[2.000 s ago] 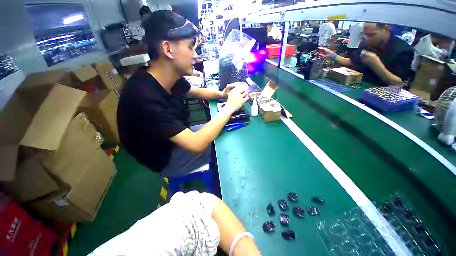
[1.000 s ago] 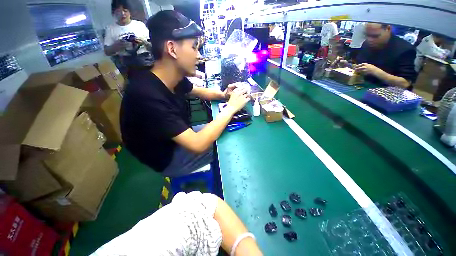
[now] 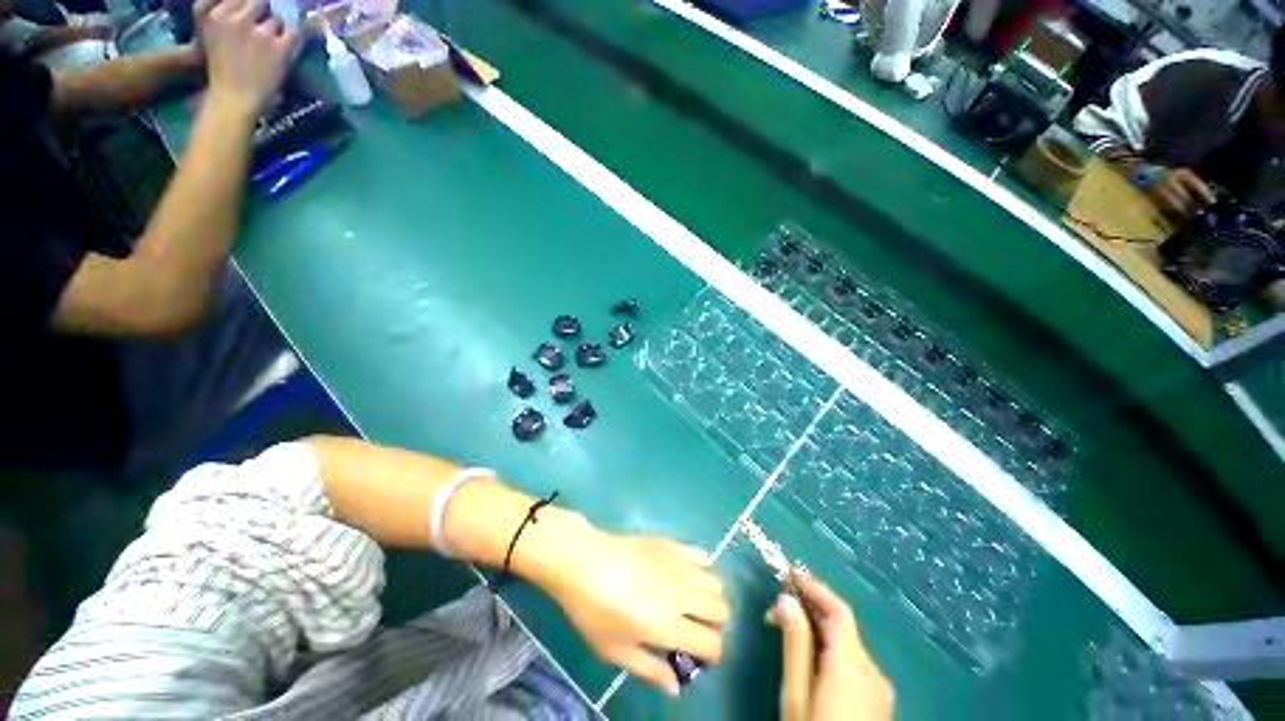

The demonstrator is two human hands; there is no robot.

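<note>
My left hand [image 3: 641, 606] is low in the middle of the view, its fingers closed on a small black housing [image 3: 685, 665], which is partly hidden by the fingers. My right hand [image 3: 834, 655] is just right of it, cut off by the bottom edge, with thumb and fingers together around a thin dark tool that is hard to make out. Its tip is at a small pile of gold-silver bits [image 3: 768, 549]. Several black housings [image 3: 562, 387] lie loose on the green bench beyond my left hand.
A clear blister tray [image 3: 846, 451] lies ahead, with dark parts along its far edge; the white bench strip [image 3: 634, 204] crosses it. Another clear tray shows at lower right [image 3: 1127, 683]. A neighbour's arm [image 3: 183, 211], a carton [image 3: 412, 71] and a white bottle [image 3: 347, 71] are at upper left.
The view has swung down and to the right onto the bench. Both hands have come into view, with the small metal pile; earlier only my left forearm and sleeve showed.
</note>
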